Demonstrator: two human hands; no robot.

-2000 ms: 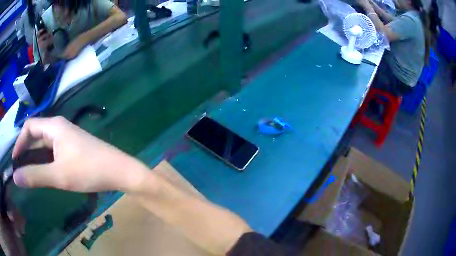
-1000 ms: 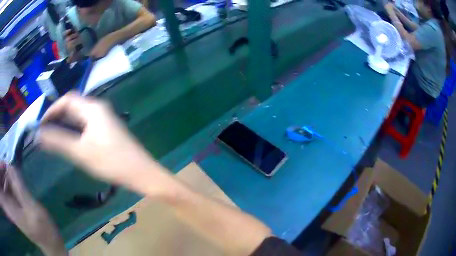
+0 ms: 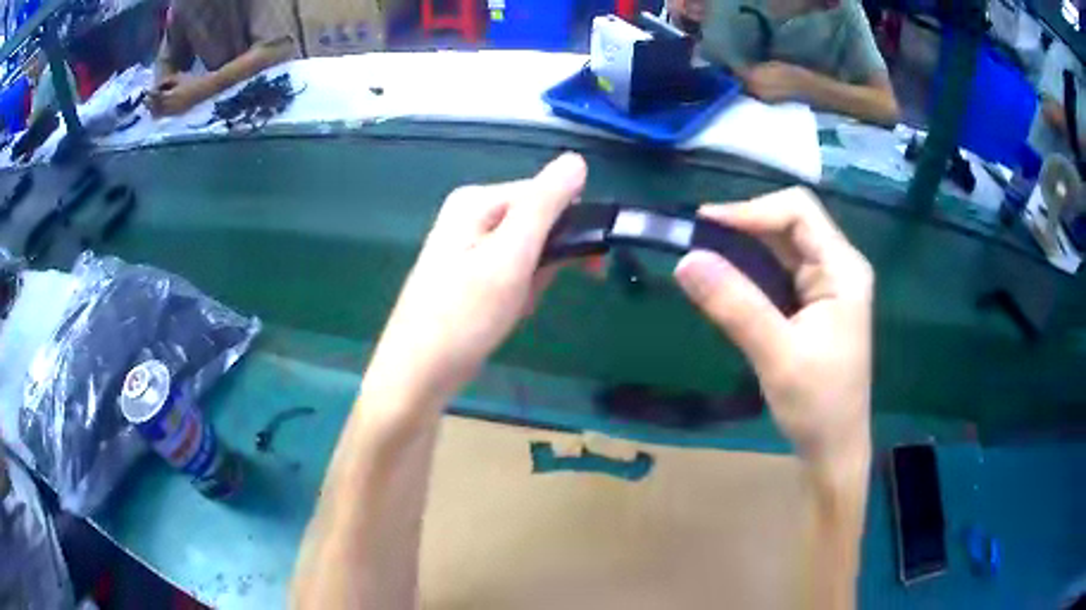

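A black curved headphone headband [image 3: 586, 229] is held up above the dark green belt, in the middle of the view. A short shiny silver strip [image 3: 653, 229] shows in the black arc between my hands. My left hand [image 3: 488, 256] grips the left part, thumb on top. My right hand [image 3: 796, 298] grips the right part between thumb and fingers. The fingers hide both ends of the headband. Below lies a tan cardboard mat [image 3: 607, 524] with a ragged cutout near its far edge.
At left are a crinkled plastic bag [image 3: 119, 346], a blue can [image 3: 179, 431] and a small black curved part [image 3: 284, 425]. At right are a phone [image 3: 918, 512] and a small blue object [image 3: 982, 549]. Across the belt are a blue tray [image 3: 667, 119] and seated people.
The view has swung left and centred on the work. Both hands are now clearly in view, holding the headband; before, they were at the left edge, partly cut off or blurred.
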